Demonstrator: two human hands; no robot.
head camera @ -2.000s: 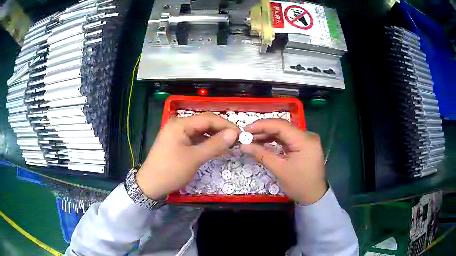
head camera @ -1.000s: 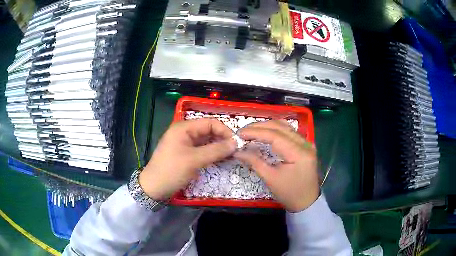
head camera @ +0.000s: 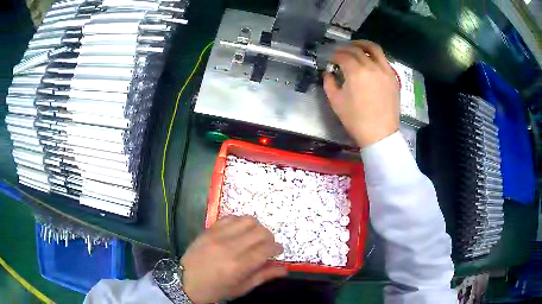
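A silver tube [head camera: 279,53] lies across the black blocks of the press fixture [head camera: 255,101]. My right hand [head camera: 364,89] is at the tube's right end, fingers bent around a small end part there; the fingers hide any grip. My left hand [head camera: 235,258] is over the front left edge of the red bin [head camera: 358,231], fingers curled, slightly blurred, and its fingertips do not show clearly. The bin is full of white caps [head camera: 279,205].
A large stack of tubes [head camera: 101,113] is on the left, with a yellow-green wire [head camera: 172,130] beside it. A row of tubes [head camera: 484,178] is on the right, near a blue bin [head camera: 514,142]. Another blue bin [head camera: 80,264] is at lower left. A red indicator [head camera: 264,141] glows.
My hands have parted from over the bin. My right hand has moved up to the fixture, my left down to the bin's front left. The view has shifted, and a grey upright part shows above the tube.
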